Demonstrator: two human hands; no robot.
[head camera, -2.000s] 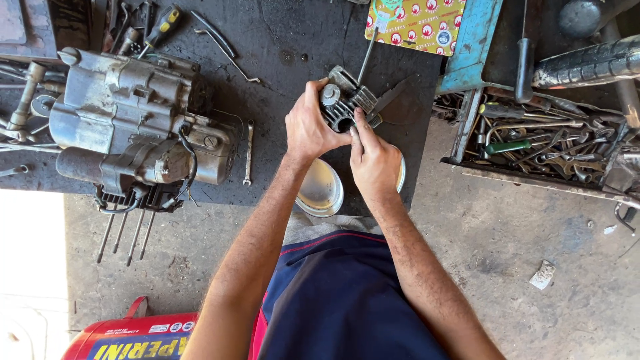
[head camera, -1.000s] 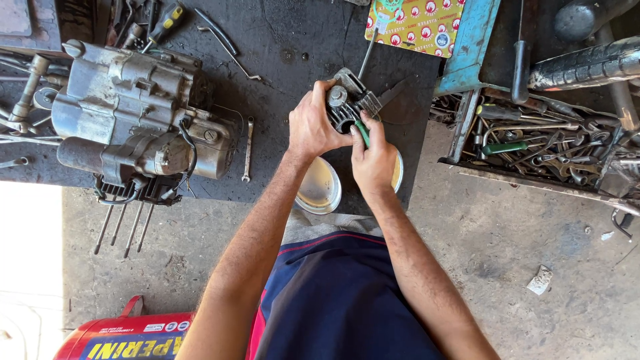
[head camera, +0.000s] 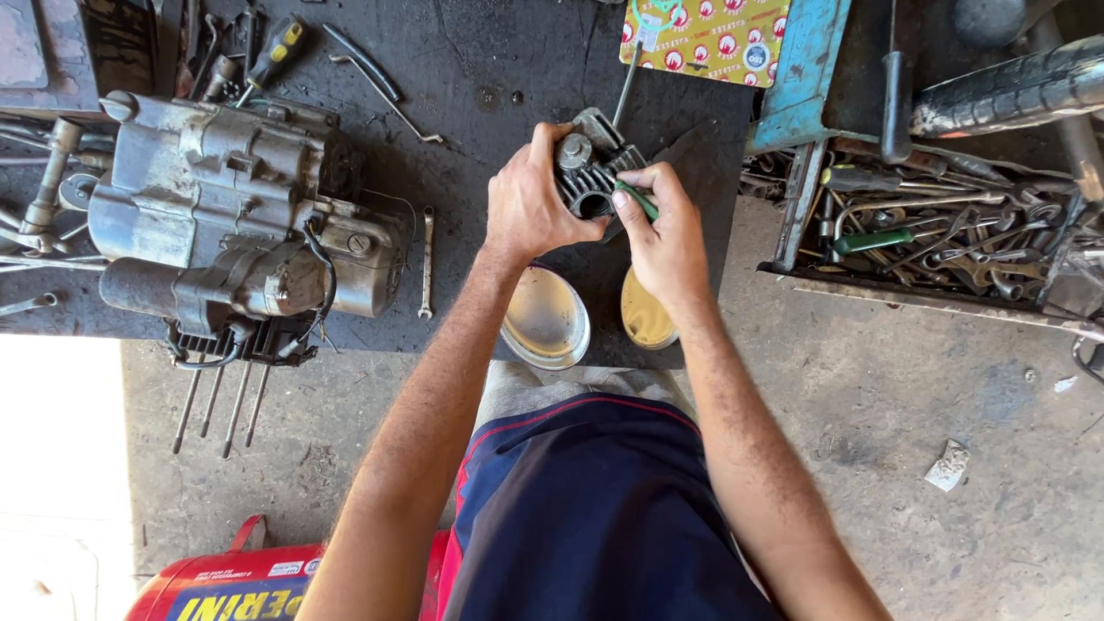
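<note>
My left hand (head camera: 535, 198) grips a finned metal cylinder head (head camera: 595, 177) from its left side, tilted above the dark workbench. A round port in it faces me. Between the thumb and fingers of my right hand (head camera: 664, 224) is a small green object (head camera: 636, 198), touching the head's right side by the port; its exact kind cannot be told. Below the hands, two round shallow containers (head camera: 545, 319) with yellowish insides sit at the bench edge. A thin metal rod (head camera: 628, 86) shows behind the head.
A motorcycle engine (head camera: 216, 198) with projecting studs fills the bench's left side. A combination wrench (head camera: 427, 263), a screwdriver (head camera: 276, 52) and a bent lever (head camera: 379, 86) lie near it. To the right, a tool drawer (head camera: 914, 297) holds many wrenches. A patterned gasket packet (head camera: 733, 43) lies behind.
The green object, not visible in my right hand two seconds ago, shows in its fingers one second ago and now. My left hand keeps its hold on the cylinder head.
</note>
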